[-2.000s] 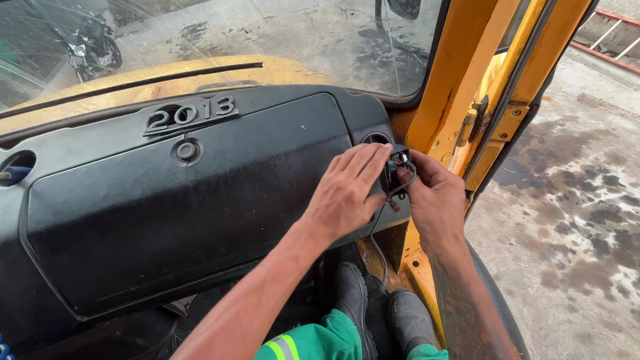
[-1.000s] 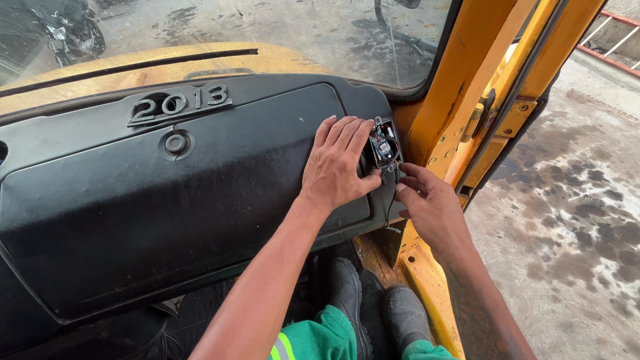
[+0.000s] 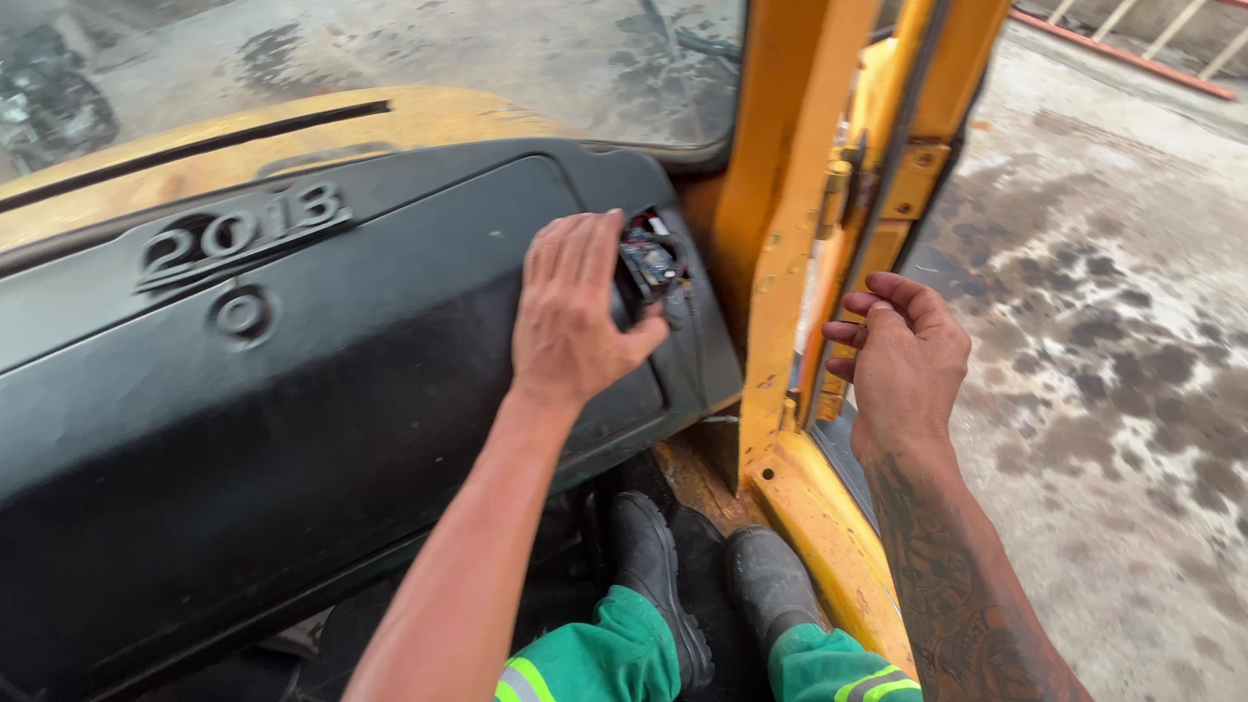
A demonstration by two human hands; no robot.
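Observation:
My left hand (image 3: 575, 302) lies against the right end of the black dashboard (image 3: 390, 322), its fingertips and thumb at the near side of a small open-faced device (image 3: 651, 261) with wiring and small parts showing. The thumb touches the device's lower edge. A thin dark cable (image 3: 695, 336) runs down the dashboard from it. My right hand (image 3: 902, 346) is raised clear of the dashboard, in front of the yellow door frame, with its fingers curled; whether a small thing is between them cannot be told.
A yellow cab pillar (image 3: 780, 244) stands between the dashboard and my right hand. The windshield (image 3: 487, 49) is beyond the dashboard. My boots (image 3: 770, 575) rest on the cab floor below. Stained concrete ground (image 3: 1102, 341) and a ladder-like metal frame (image 3: 1121, 51) show outside at the right.
My right hand has moved right, away from the device and its cable, where it was one second ago. My left hand stays beside the device.

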